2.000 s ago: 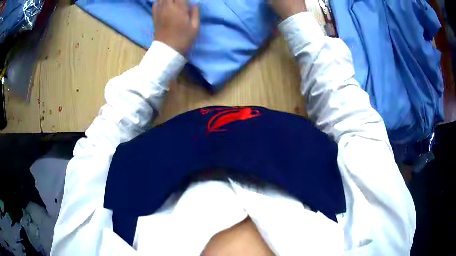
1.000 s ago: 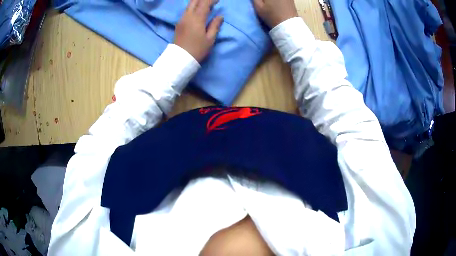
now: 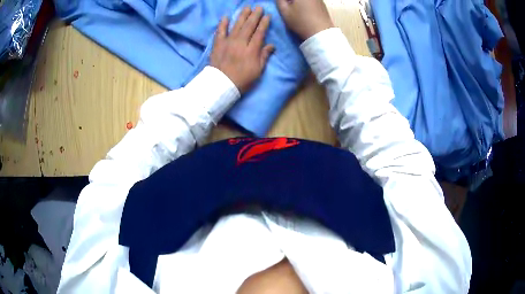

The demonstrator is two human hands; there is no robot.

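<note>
A light blue garment (image 3: 155, 43) lies spread and creased on the pale wood-look table (image 3: 75, 109), cut off by the top edge. One corner of it points toward me at the table's front. My left hand (image 3: 242, 49) lies flat on the garment with its fingers slightly apart. My right hand (image 3: 305, 16) is at the garment's right edge, partly cut off by the top edge of the view. Its fingertips touch the cloth, and whether they pinch it cannot be told.
A loose heap of blue garments (image 3: 437, 74) hangs at the right table edge. A thin metallic tool (image 3: 373, 31) lies beside it. Glossy bagged blue cloth (image 3: 17, 28) is at the top left, with clear film (image 3: 16, 103) below it.
My left hand has moved right and nearer to me over the cloth. My right hand has shifted left. More of the garment shows, and its corner sits nearer to me.
</note>
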